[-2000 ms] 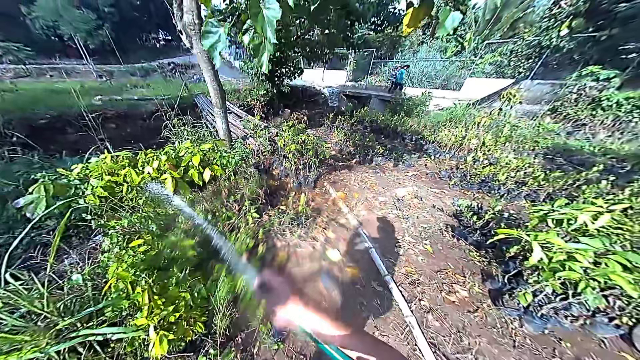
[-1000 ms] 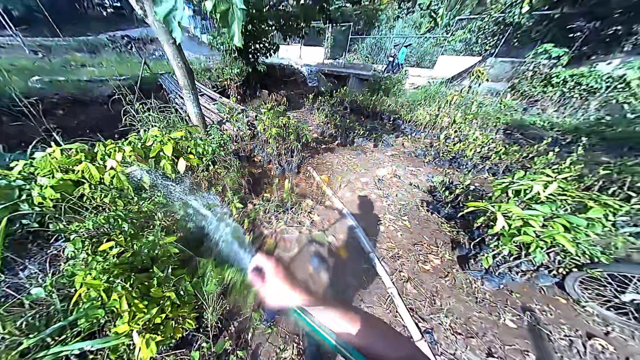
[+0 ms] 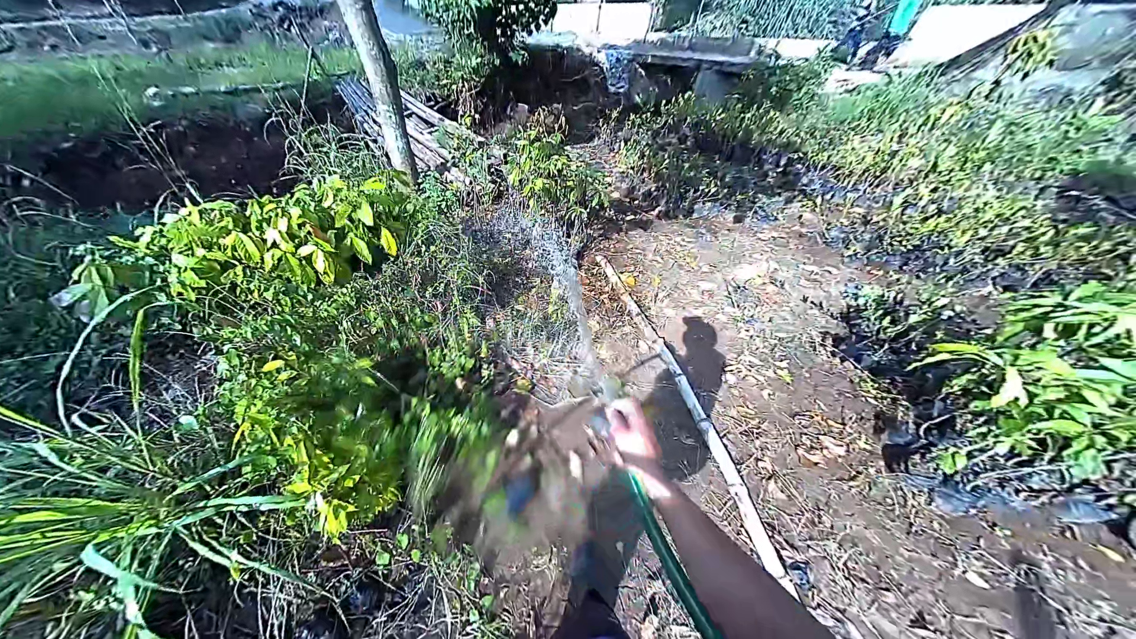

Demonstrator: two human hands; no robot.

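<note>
My right hand [image 3: 632, 437] is closed around the end of a green garden hose [image 3: 666, 555], low in the middle of the view; the forearm comes in from the bottom right. From the hose end, water [image 3: 568, 288] sprays forward and fans out over low plants and the soil edge. The fingertips and the hose end are blurred. To the left of the hand stand leafy green seedlings [image 3: 293, 244]. A long pale pole [image 3: 697, 413] lies on the ground just right of the hand. My left hand is outside the view.
Leafy plants [image 3: 1056, 373] in dark bags line the right side. A slim tree trunk [image 3: 380, 84] stands at upper left, before stacked poles [image 3: 426, 124]. Long grass [image 3: 98, 524] grows at lower left. A person [image 3: 874, 27] is partly visible far off at upper right.
My right hand has swung to the right with the hose. The water pointed up and left over the left-hand plants before; now it runs nearly straight ahead. The view has tilted down.
</note>
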